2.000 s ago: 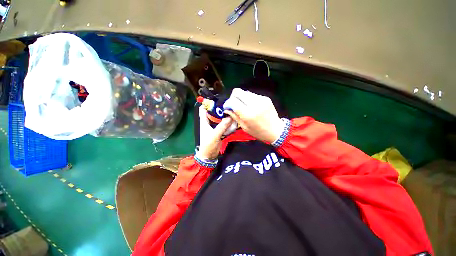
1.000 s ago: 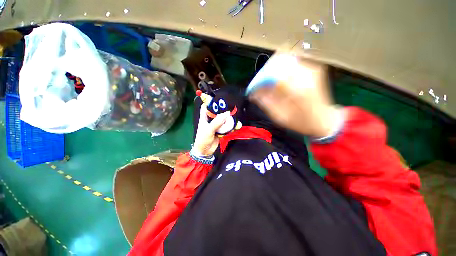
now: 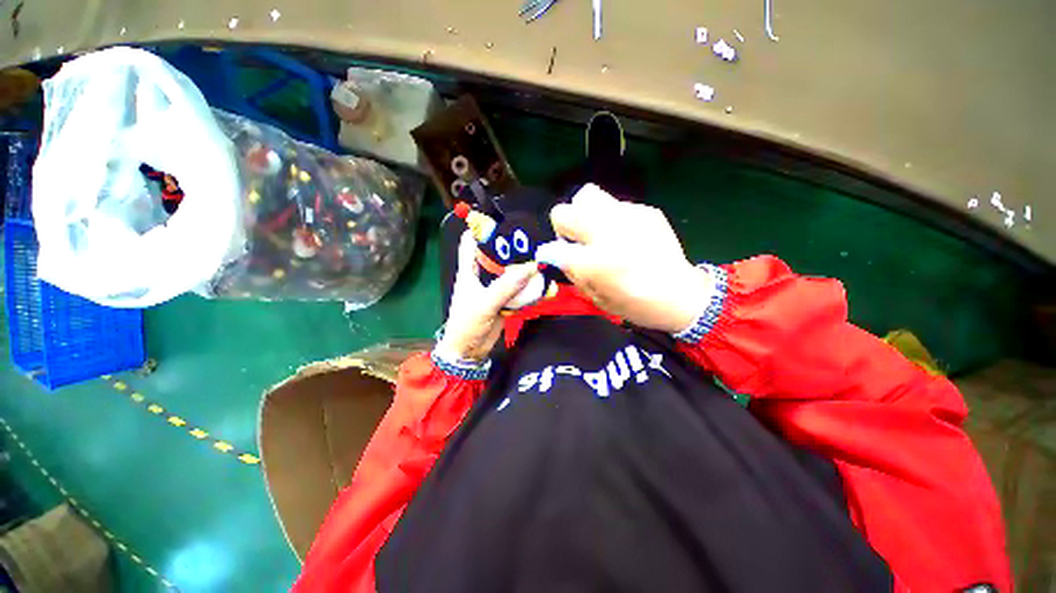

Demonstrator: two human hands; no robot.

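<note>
A small plush penguin (image 3: 511, 243) with a black head, large white-ringed eyes, a red band and a white belly is held above the lap. A yellow part with a red tip (image 3: 473, 219) sticks up at its left. My left hand (image 3: 477, 307) grips the penguin from the left and below, thumb on its front. My right hand (image 3: 616, 255) is at the penguin's right side, fingers bent and pinched close to the red band. A needle or thread between the fingers is too small to make out.
The brown table edge (image 3: 649, 110) curves across the top, with white scraps and a cut-off metal tool. At left are a white plastic bag (image 3: 87, 220), a clear sack of toys (image 3: 330, 220) and a blue crate (image 3: 87, 330). An open carton (image 3: 336, 434) stands beside the lap.
My right hand swung out to the right, blurred, a second ago and is now back at the penguin. My left hand has kept hold of it. The view has shifted slightly.
</note>
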